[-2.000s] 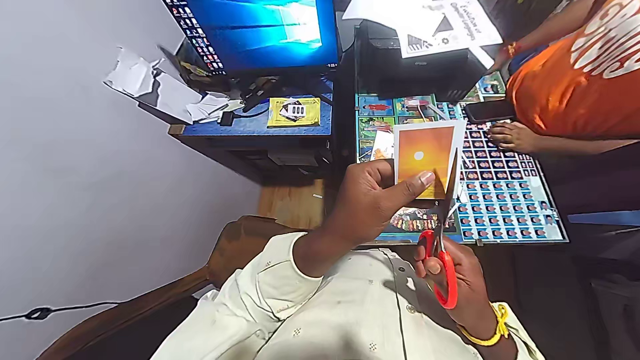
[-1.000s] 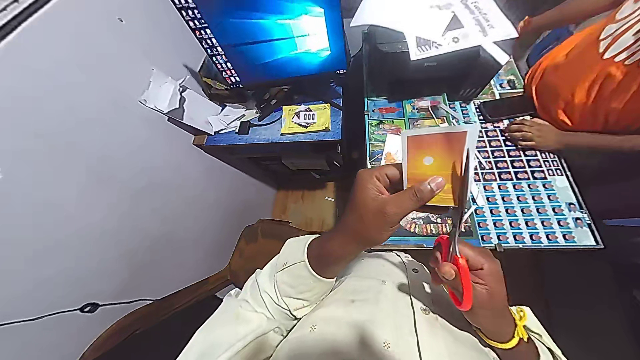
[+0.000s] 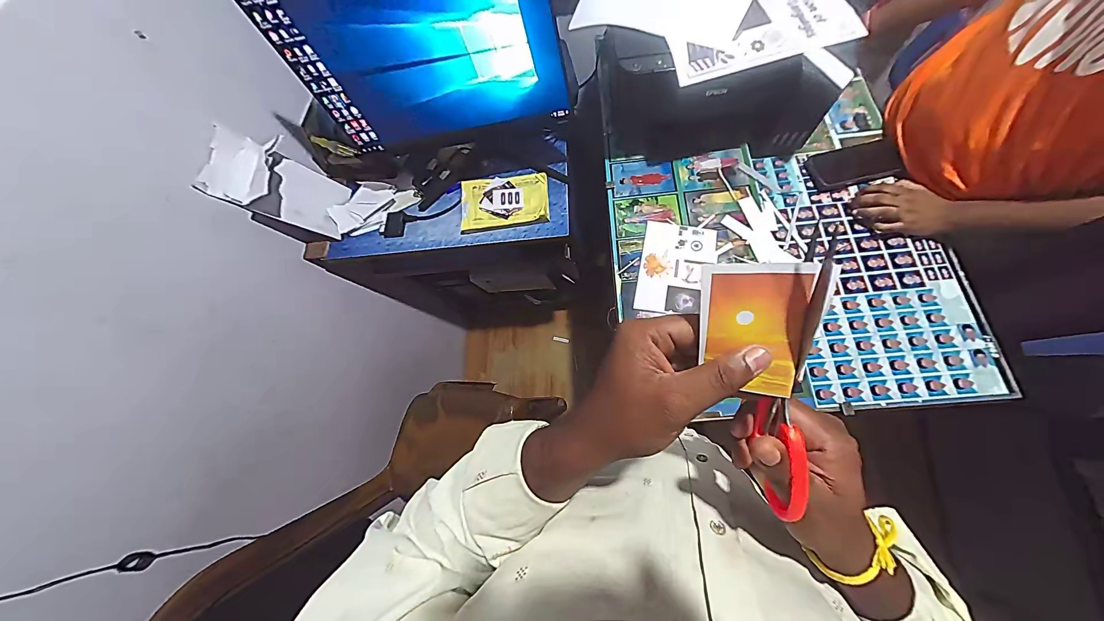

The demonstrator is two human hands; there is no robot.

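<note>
My left hand (image 3: pixel 660 388) pinches a sunset photo print (image 3: pixel 759 302), its thumb lying on the lower part of the orange picture. Fingers of my right hand (image 3: pixel 815 466) are in the red handles of a pair of scissors (image 3: pixel 789 474). The scissor blades point up along the print's right edge, slightly parted, with a narrow white strip of paper beside them. A yellow thread is tied round my right wrist. Beyond the print, a printed white sheet (image 3: pixel 668 250) and white paper offcuts (image 3: pixel 759 228) lie on the table.
The table (image 3: pixel 992 379) shows rows of small portrait photos. A black Epson printer (image 3: pixel 716 108) with papers on top stands behind. Another person's hand (image 3: pixel 901 207) rests at the right near a black phone (image 3: pixel 854 164). A monitor (image 3: pixel 414 69) and a yellow packet (image 3: pixel 504 203) are at the left.
The scissors have shifted relative to the print, and the white strip at its right edge now stands apart from it. The view has moved somewhat.
</note>
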